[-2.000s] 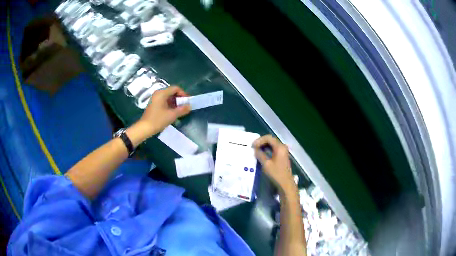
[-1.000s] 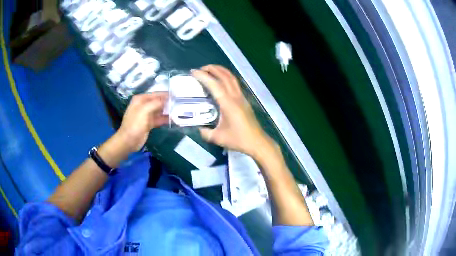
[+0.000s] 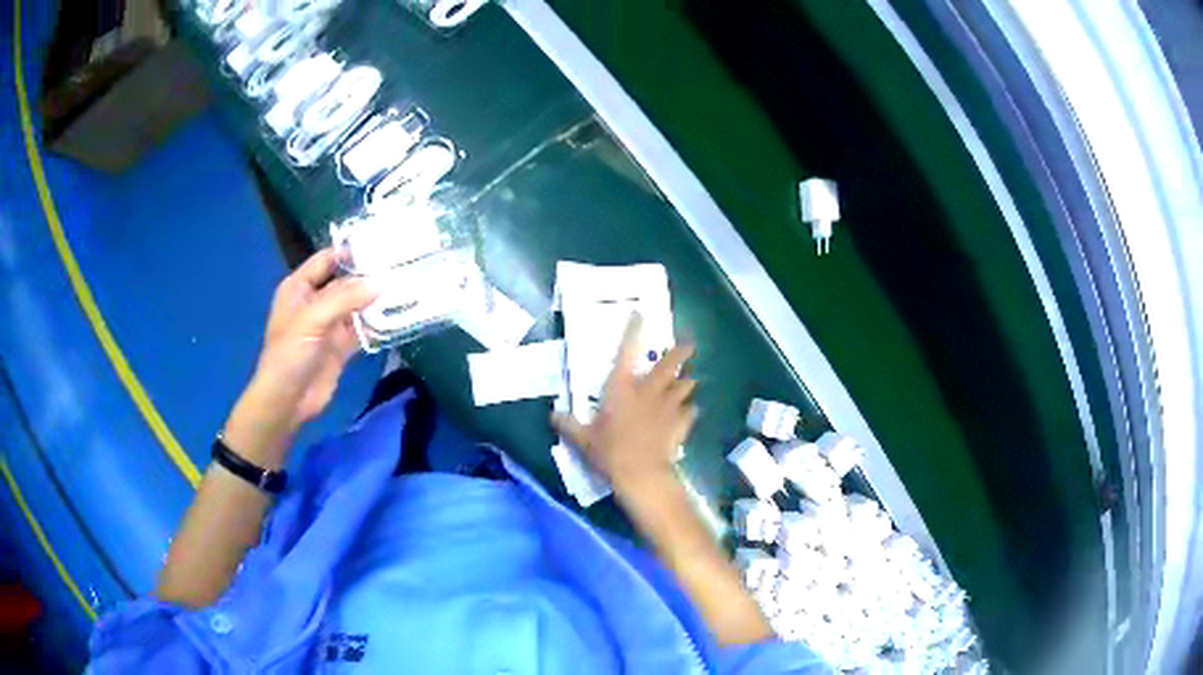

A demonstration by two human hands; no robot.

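Note:
My left hand (image 3: 317, 323) is closed on the edge of a clear blister tray (image 3: 420, 288), which holds a white coiled cable and a white block. My right hand (image 3: 640, 415) is spread over a white retail box or card stack (image 3: 614, 290) in front of my body; whether it grips anything cannot be told. White leaflets (image 3: 517, 372) lie between the two hands, just left of the stack.
More cable trays (image 3: 317, 106) lie in rows at the upper left. A loose pile of white chargers (image 3: 844, 567) is at the lower right. A single charger (image 3: 819, 207) lies on the green belt beyond the pale rail (image 3: 686, 211). A brown carton (image 3: 125, 106) is on the blue floor.
My right hand has left the tray and moved down to the white stack. My left hand holds the tray farther left. The charger on the belt has moved right and down in the picture.

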